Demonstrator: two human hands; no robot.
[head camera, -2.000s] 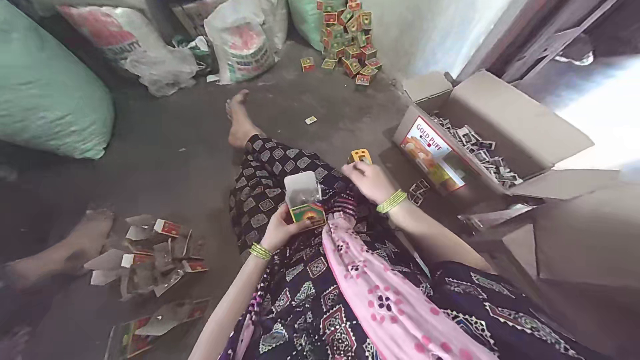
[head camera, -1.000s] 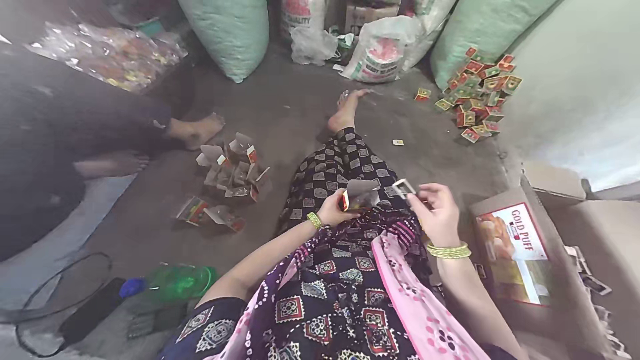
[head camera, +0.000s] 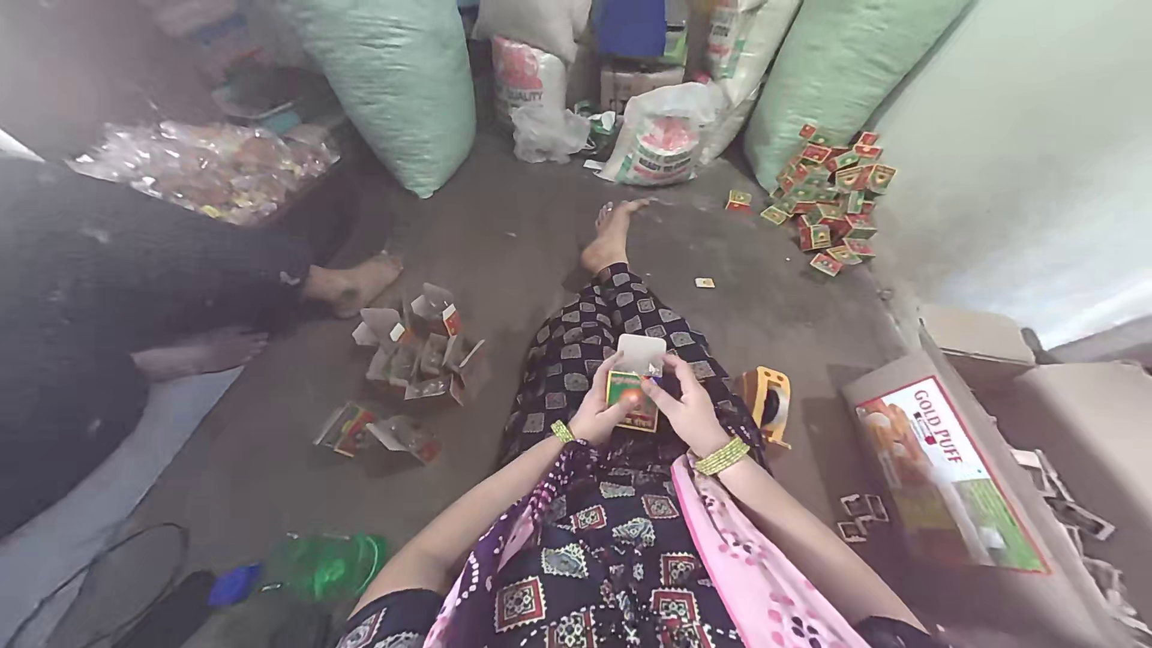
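Note:
A small printed cardboard box (head camera: 633, 402), green, yellow and red with its pale flap raised, is held upright over my lap. My left hand (head camera: 601, 404) grips its left side. The fingers of my right hand (head camera: 686, 401) touch its right edge and upper front; whether they hold a small piece as well is hidden. Just right of my lap, a yellow tape dispenser (head camera: 772, 405) sits on the floor. Open-flapped small boxes (head camera: 423, 355) lie in a group to the left. Closed boxes (head camera: 832, 193) are heaped by the wall.
A large carton (head camera: 945, 468) holding many small frame-like pieces stands at the right, a few such pieces (head camera: 862, 515) beside it. Another person's foot (head camera: 355, 283) is at the left. Stuffed sacks (head camera: 405, 90) line the back. A green plastic bottle (head camera: 337, 565) lies lower left.
My right hand has come in from the right to the box; the small pale frame-like piece it held one second ago is no longer plainly visible. The view has swung left since the earliest frame.

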